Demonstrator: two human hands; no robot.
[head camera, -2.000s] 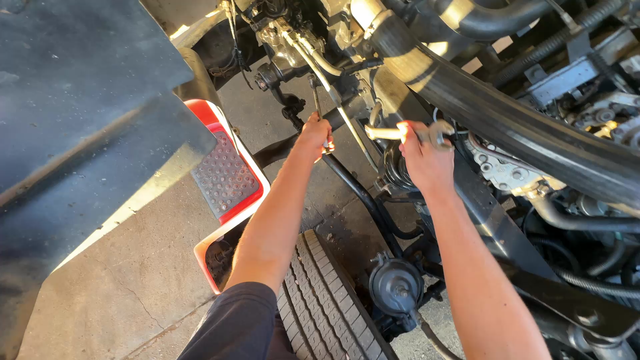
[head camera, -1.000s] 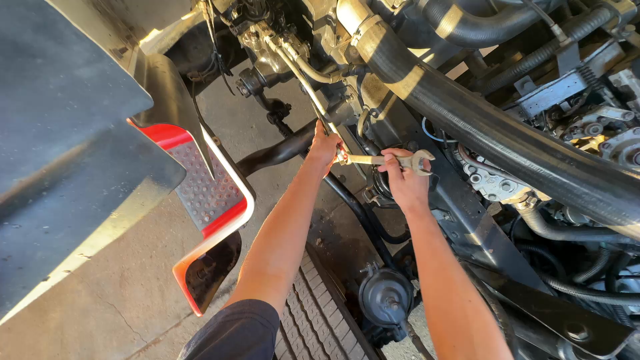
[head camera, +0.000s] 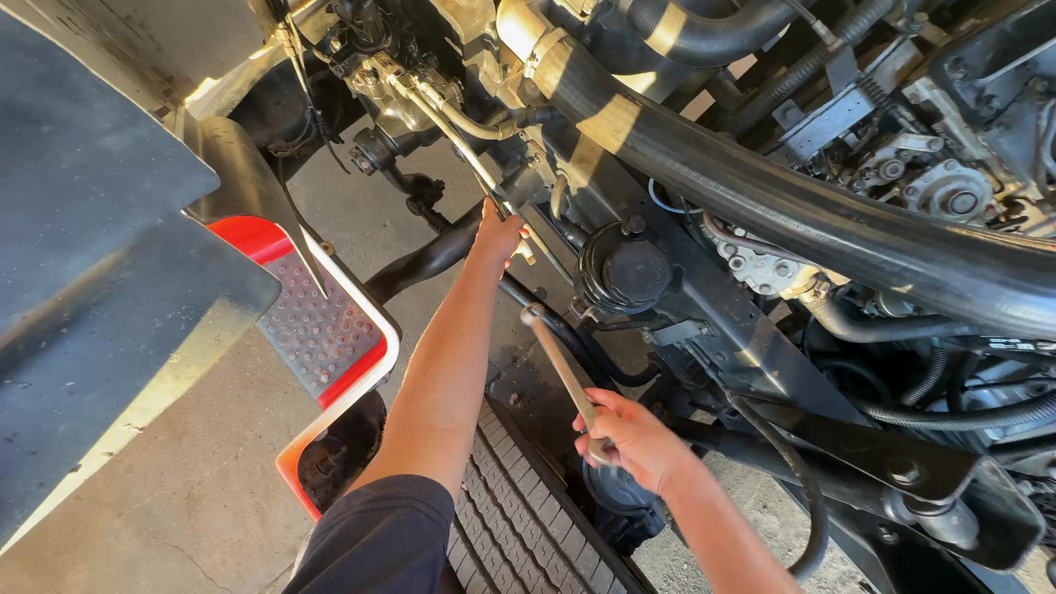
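Note:
My right hand (head camera: 631, 437) is closed around the lower end of a combination wrench (head camera: 563, 367), whose ring end points up and left above the tire. My left hand (head camera: 497, 235) grips a thin metal line or rod near its fittings, below the pale metal pipes (head camera: 452, 132); exactly what lies inside the fingers is hidden. A small brass-coloured fitting (head camera: 525, 251) shows beside the left fingers. To the right of that hand a black capped reservoir (head camera: 629, 268) sits against the dark frame rail (head camera: 742, 355). The wrench touches nothing but my right hand.
A thick black hose (head camera: 742, 190) crosses the upper right over engine parts. At the left are a dark body panel (head camera: 107, 247) and a red-and-white framed step (head camera: 330, 330). The tire (head camera: 520, 503) stands below, with a round black canister (head camera: 619, 487) beside it.
My right hand has moved down and away from my left hand, carrying the wrench. Its open end pointed right a second ago; now its ring end points up and left. The reservoir has come into sight.

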